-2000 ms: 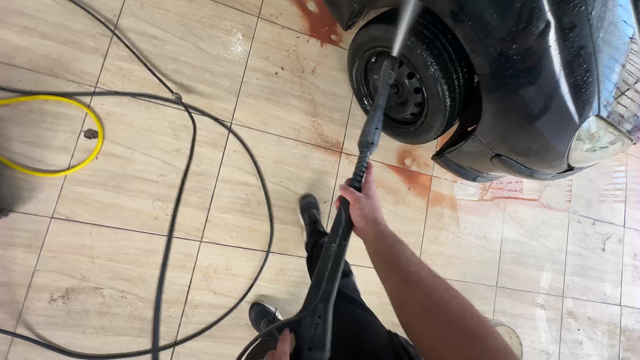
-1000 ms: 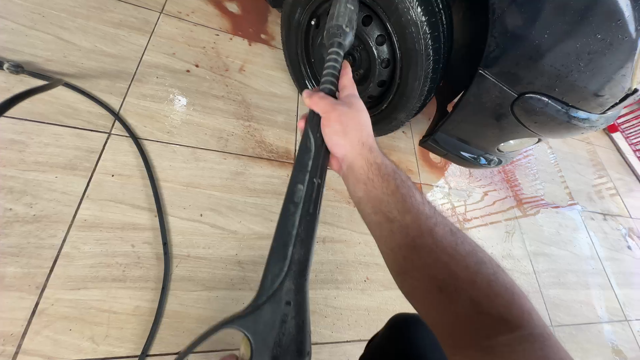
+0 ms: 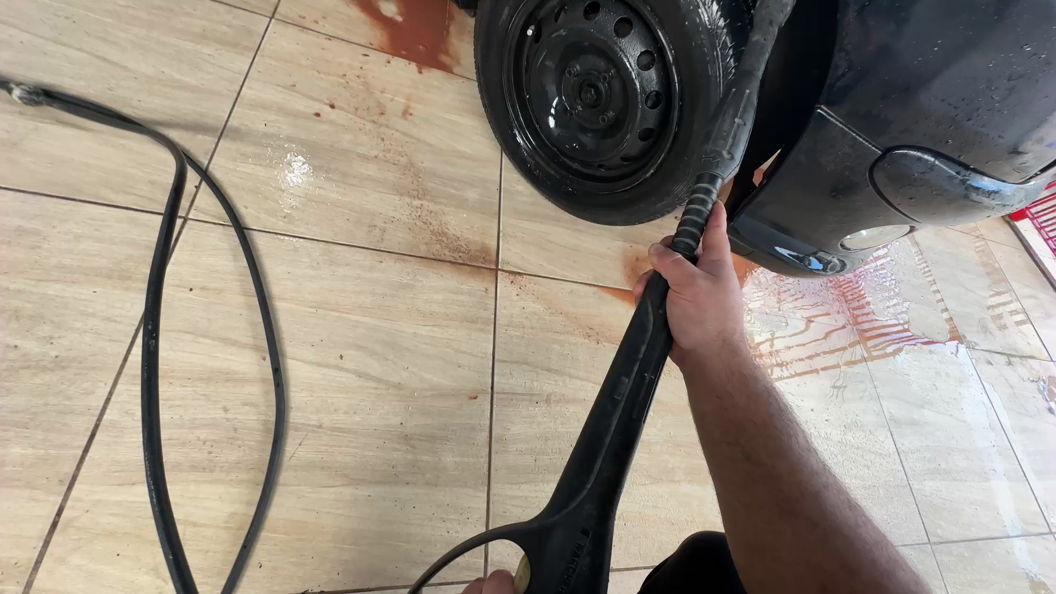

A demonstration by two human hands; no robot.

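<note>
A black pressure-washer gun (image 3: 610, 429) slants from the bottom edge up to the right. My right hand (image 3: 701, 289) grips its front end, just below the ribbed collar of the lance (image 3: 734, 124). Only the fingers of my left hand (image 3: 492, 582) show at the bottom edge, inside the trigger guard and beside the pale trigger (image 3: 522, 571). The lance crosses in front of the tyre's right side, and its tip is out of view. A wet car wheel with a black steel rim (image 3: 590, 95) stands beside the dark bumper (image 3: 796, 198).
A black hose (image 3: 155, 355) loops over the tiled floor (image 3: 371, 396) at left. Reddish-brown liquid (image 3: 417, 33) stains the tiles near the wheel, and reddish streaks and suds (image 3: 850, 313) lie below the bumper. A red grate (image 3: 1041, 223) shows at the right edge. My dark-clad knee (image 3: 697, 565) is at the bottom.
The view has come much closer to the wheel. The lance has swung from across the rim to the tyre's right side. The spray seen two seconds ago is not in view now.
</note>
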